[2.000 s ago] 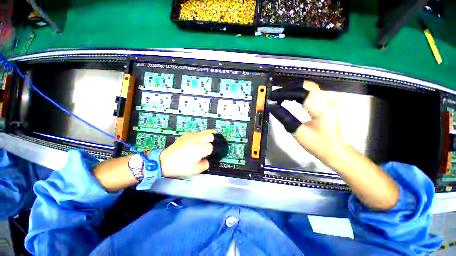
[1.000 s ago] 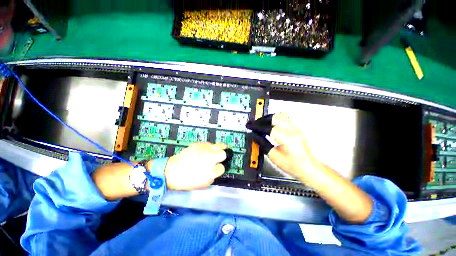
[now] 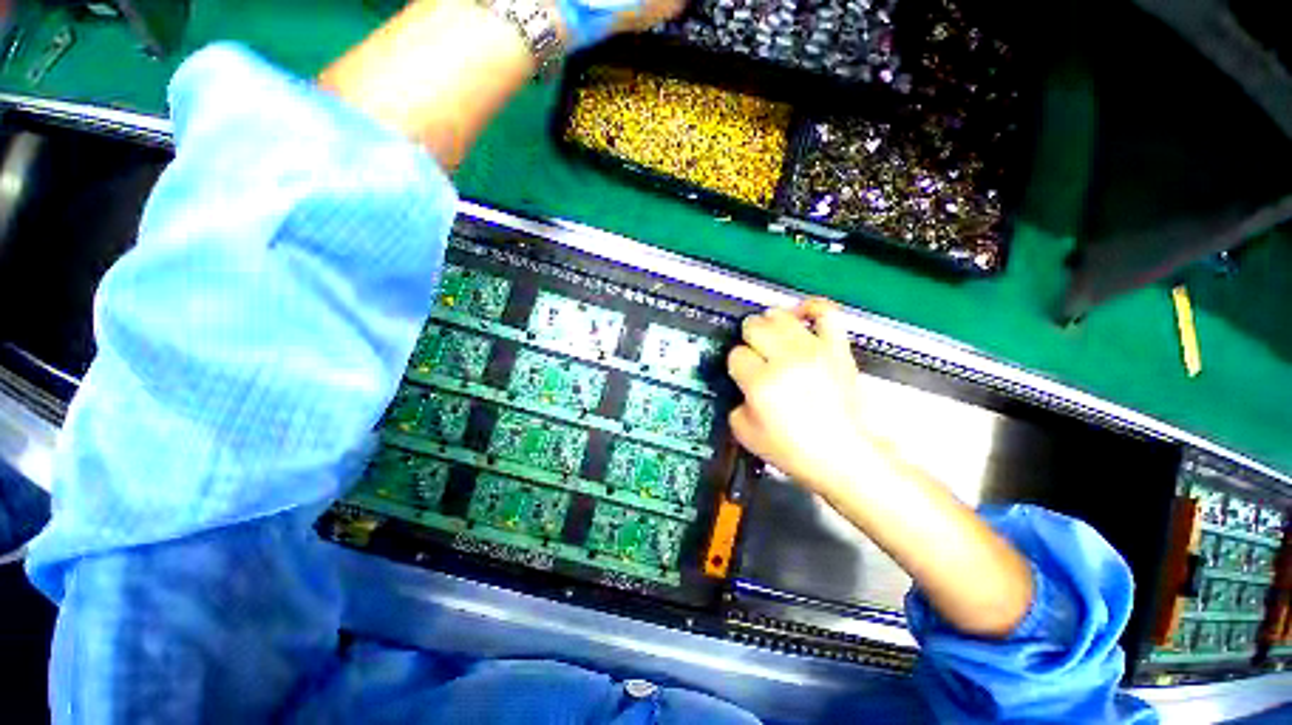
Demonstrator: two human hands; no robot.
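The black pallet (image 3: 480, 538) carries green circuit boards (image 3: 531, 442) in rows. My right hand (image 3: 796, 383) is over its upper right corner, fingers curled near the top right board; its fingertips are hidden, so I cannot tell if it holds anything. My left hand (image 3: 638, 17) reaches up to the far bin compartment of silver-and-black components (image 3: 808, 36). It is mostly cut off by the top edge, its fingers not visible. The near compartments hold yellow components (image 3: 677, 130) and dark brown-coppery components (image 3: 900, 191).
The conveyor's pale rail (image 3: 978, 380) runs across the view. Another pallet with boards (image 3: 1230, 574) lies at the far right. An orange end bar (image 3: 724, 535) is on the near pallet's right edge. A yellow stick-like tool (image 3: 1186, 332) lies on the green mat. My left sleeve (image 3: 255, 312) covers the pallet's left side.
My left hand has left the boards and moved up to the bins. My right hand has moved up to the pallet's upper right corner. The view has shifted and tilted, showing more bins.
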